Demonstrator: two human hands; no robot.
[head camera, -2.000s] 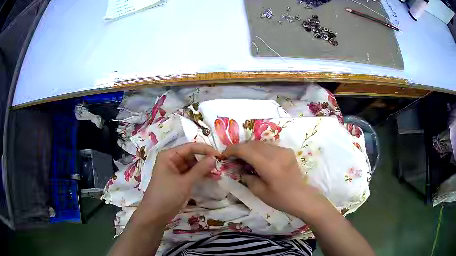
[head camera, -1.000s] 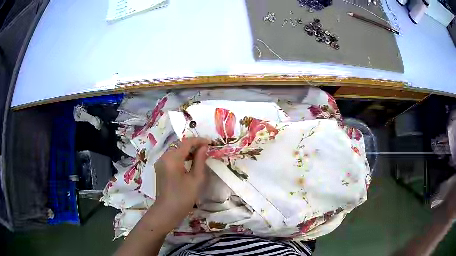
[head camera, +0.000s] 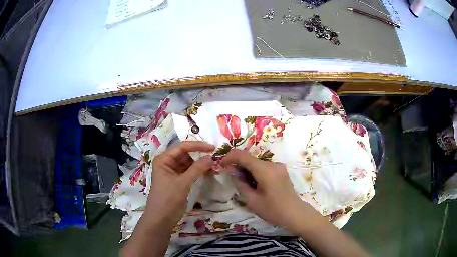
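Observation:
A white garment with pink flowers and green-brown leaves (head camera: 310, 145) fills my lap. A round dark fastener (head camera: 195, 129) shows on its white band, above my left fingers. My left hand (head camera: 180, 168) pinches the cloth between thumb and forefinger near the middle. My right hand (head camera: 260, 183) is close beside it, its fingertips at the same spot, nearly touching the left ones. A small dark thing shows at the left fingertips. A fine pale thread crosses the garment to the right of my right hand. No needle can be made out, and the right palm is mostly hidden.
The white table's worn wooden edge (head camera: 225, 79) runs just beyond the garment. On the grey mat (head camera: 280, 45) lie dark fasteners (head camera: 320, 31), silver bits (head camera: 290, 18) and a thin brown stick (head camera: 373, 16). A written sheet (head camera: 133, 9) lies left. A blue crate (head camera: 70, 201) stands below.
One second ago my right hand was far out at the lower right with the thread stretched taut. It is now back at the left fingertips. My left hand has stayed on the cloth.

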